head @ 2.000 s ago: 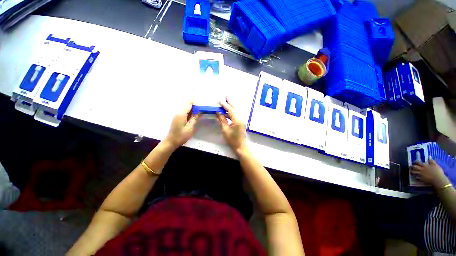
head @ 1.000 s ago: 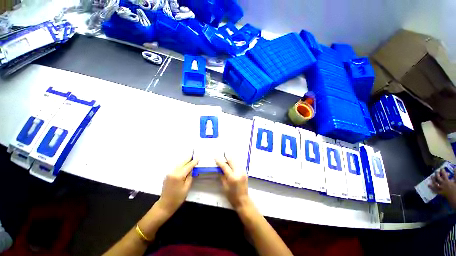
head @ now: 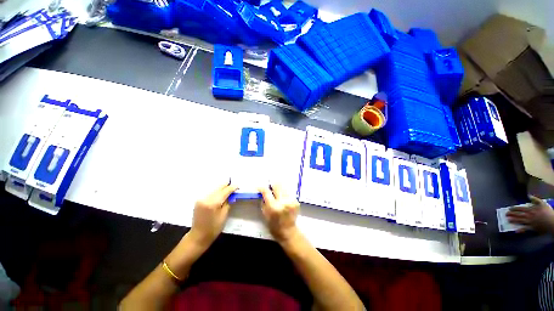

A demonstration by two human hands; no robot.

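Note:
A white retail box [head: 251, 164] with a blue cut-out window lies flat on the white board in front of me, a small white item showing in the window. My left hand [head: 212, 209] holds the left corner of its near end, and my right hand [head: 279, 209] holds the right corner. A blue edge of the box shows between my fingertips. Whether its end flap is fully closed cannot be told. A row of several similar boxes [head: 350, 173] stands close by at the right.
Two open cartons [head: 58, 159] lie at left with flaps out. Behind are a blue tray [head: 228, 73], ribbed blue tray stacks [head: 419, 97], a tape roll [head: 368, 119] and a coiled cable [head: 172, 49]. Brown cardboard [head: 504, 58] is at back right. Another person's hand [head: 533, 215] holds a box at far right.
The view tilted down, then slightly back up. My hands keep their grip at the box's near end, where less blue shows now. The other person's hand and box have shifted at far right.

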